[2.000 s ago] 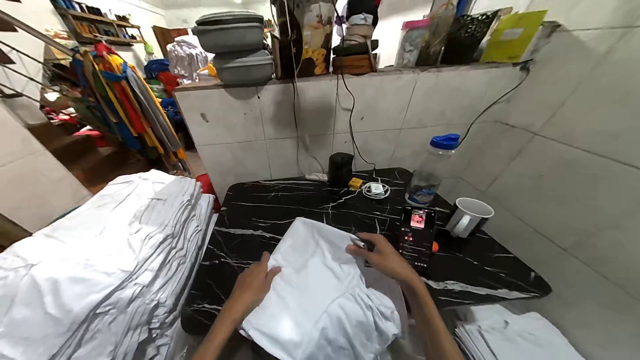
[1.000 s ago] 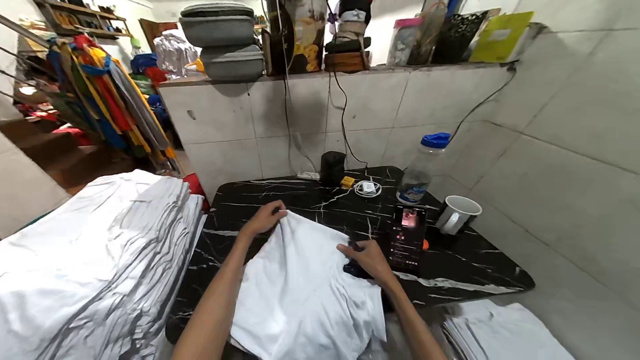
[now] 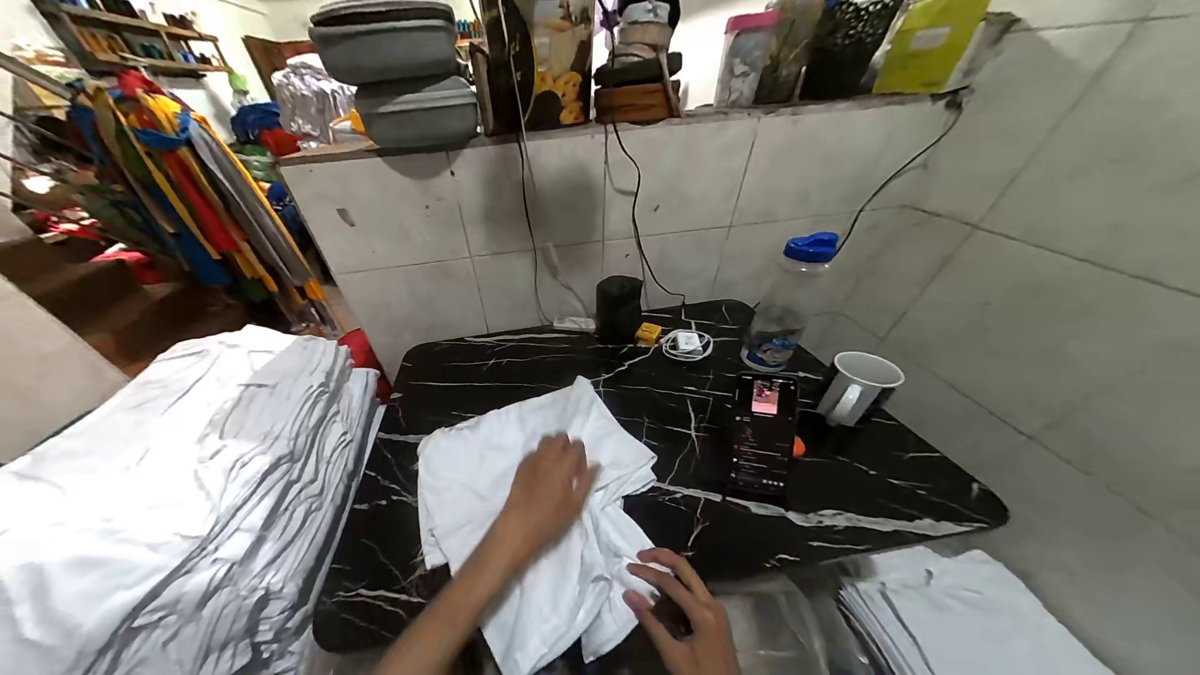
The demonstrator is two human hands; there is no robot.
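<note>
A white cloth garment (image 3: 506, 450) lies spread and wrinkled on the black marble-patterned table (image 3: 450, 375). My left hand (image 3: 553, 483) rests on its middle, blurred, with the fingers bent; whether they pinch the fabric cannot be told. At the garment's lower right edge is my right hand (image 3: 680, 600), fingers spread and curved, its fingertips at the cloth. Something dark shows beneath that palm, too unclear to name. Left of the table rises a tall stack of white garments (image 3: 216, 450). A smaller white stack (image 3: 975, 609) sits at the lower right.
On the table's right stand a smartphone (image 3: 764, 441), a white mug (image 3: 862, 384) and a clear bottle with a blue lid (image 3: 778, 319). A coiled white cable (image 3: 687, 345) and a dark cylinder (image 3: 619, 309) are at the back, before the tiled wall (image 3: 675, 206). A clear plastic container (image 3: 769, 623) is below the front edge.
The garment has been shifted and now lies at a different angle, its narrower part toward me. My left hand has moved from its upper left corner to its middle. My right hand has moved down toward me.
</note>
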